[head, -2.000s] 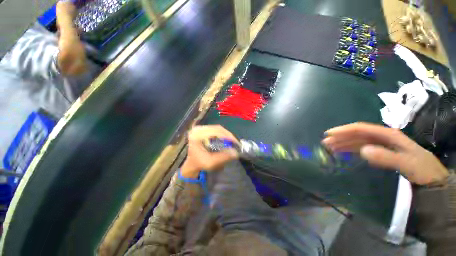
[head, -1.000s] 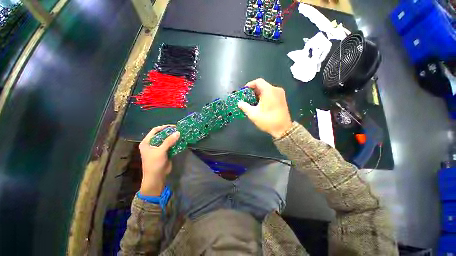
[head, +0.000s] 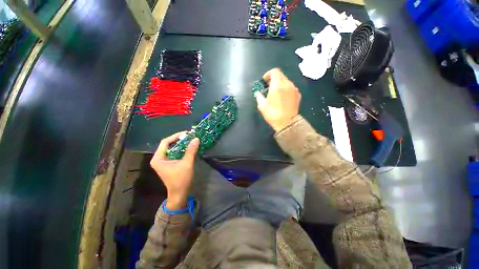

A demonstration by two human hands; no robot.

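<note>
My left hand [head: 177,164] holds a green circuit board group [head: 212,124] by its lower left end, tilted up to the right above the bench. Blue and white parts show along its upper edge. My right hand [head: 281,100] pinches a small separate green board piece [head: 259,87] between thumb and fingers. The piece and the group are apart, with a gap between them. Red lead wires [head: 167,97] and black lead wires [head: 180,65] lie in bundles on the bench at left.
A black mat [head: 207,18] at the back holds more boards [head: 268,18]. A white cloth [head: 318,53], a black fan [head: 362,55], a white strip [head: 341,133] and a soldering gun [head: 386,142] lie at right. A conveyor belt [head: 68,115] runs at left.
A small piece has come apart from the right end of the board group. My right hand holds it, slightly up and away from the rest, which stays in my left hand.
</note>
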